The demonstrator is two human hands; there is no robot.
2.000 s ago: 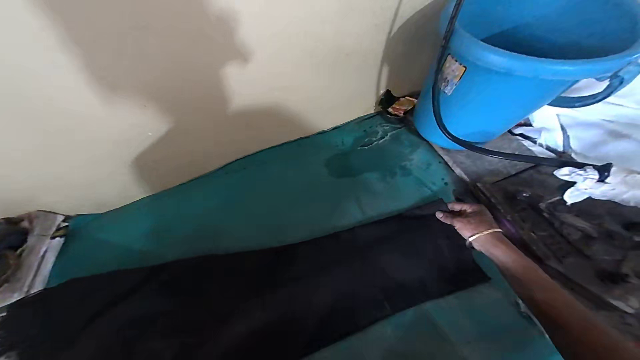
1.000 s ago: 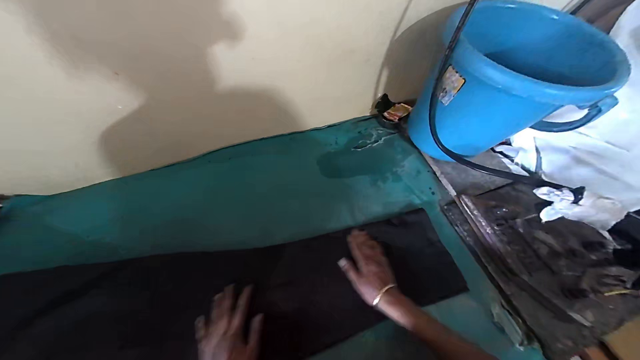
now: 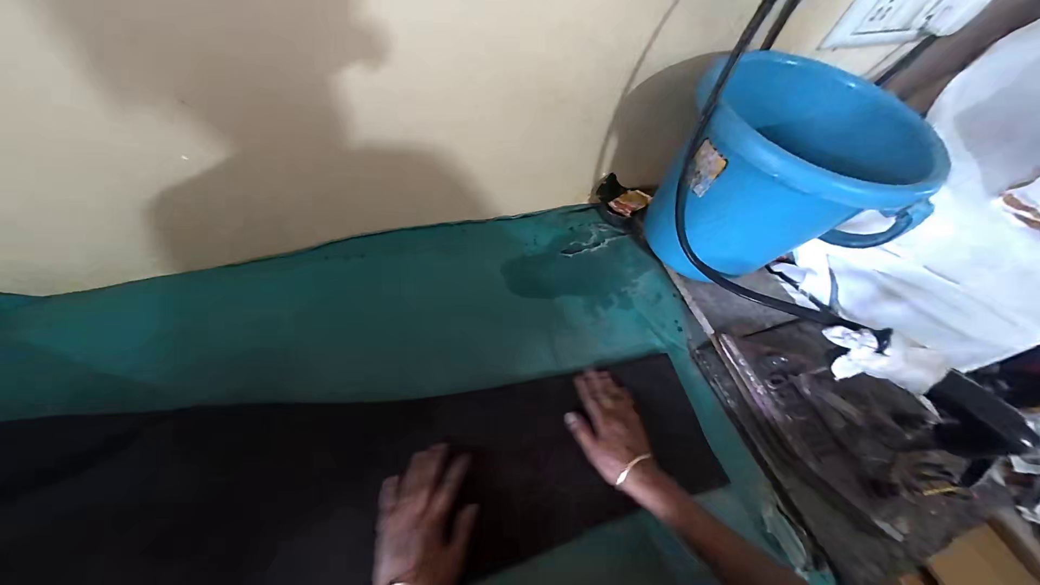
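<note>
A long strip of black fabric lies across the green covering of a work surface, running from the left edge to near the right end. My left hand, slightly blurred, rests palm down on the black fabric at the bottom middle, fingers spread. To its right, my right hand, with a bangle at the wrist, is laid palm down on the fabric near its right end. Neither hand grips anything.
A blue plastic bucket stands at the back right corner, with a black cable passing in front. White cloth and dark cluttered items lie to the right. A pale wall borders the back.
Two seconds ago my right hand held the fabric's right end at its upper corner; now it lies flat on it. My left hand has come into view, also on the fabric.
</note>
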